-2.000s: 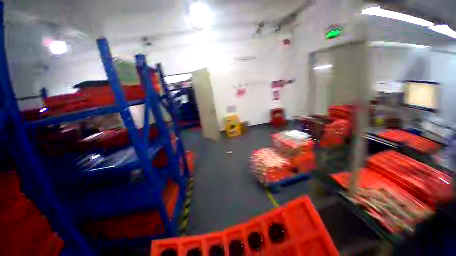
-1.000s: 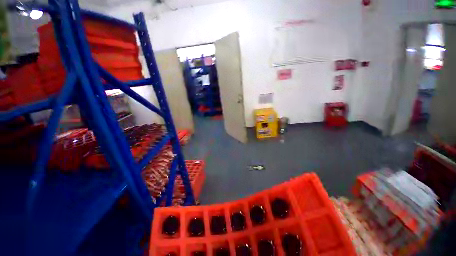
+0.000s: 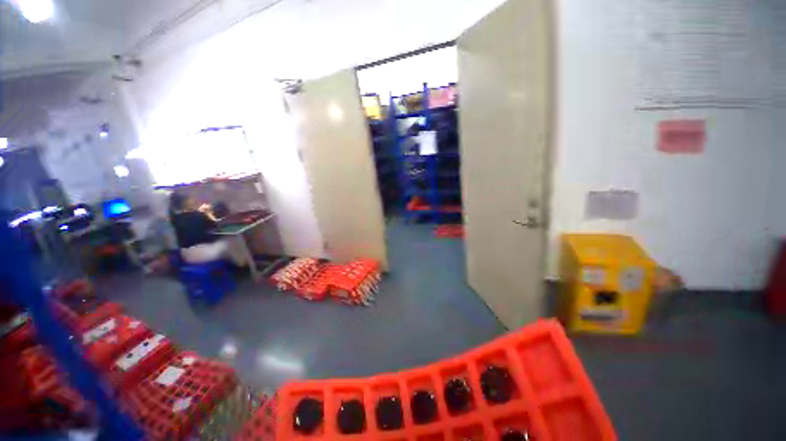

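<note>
An orange-red compartment tray [image 3: 558,379] juts up from the bottom edge of the view, slightly tilted, with its near part cut off. Several black glossy round units [image 3: 423,406] sit one per pocket along its far row, and part of another shows in the row below. The pockets at the tray's right end hold no units. Neither of my hands is in view; what holds the tray is below the picture's edge.
An open double door [image 3: 508,164] stands ahead, with blue racks [image 3: 401,164] beyond. A yellow box [image 3: 606,284] is right of it. Orange tray stacks [image 3: 332,280] lie left of the doorway. More red trays [image 3: 177,392] and a blue post are near left. A seated person [image 3: 194,226] is at a bench.
The view has turned left and moved nearer the double door. The blue rack has slid to the left edge. The yellow box looks larger and further right. The tray stays at the bottom.
</note>
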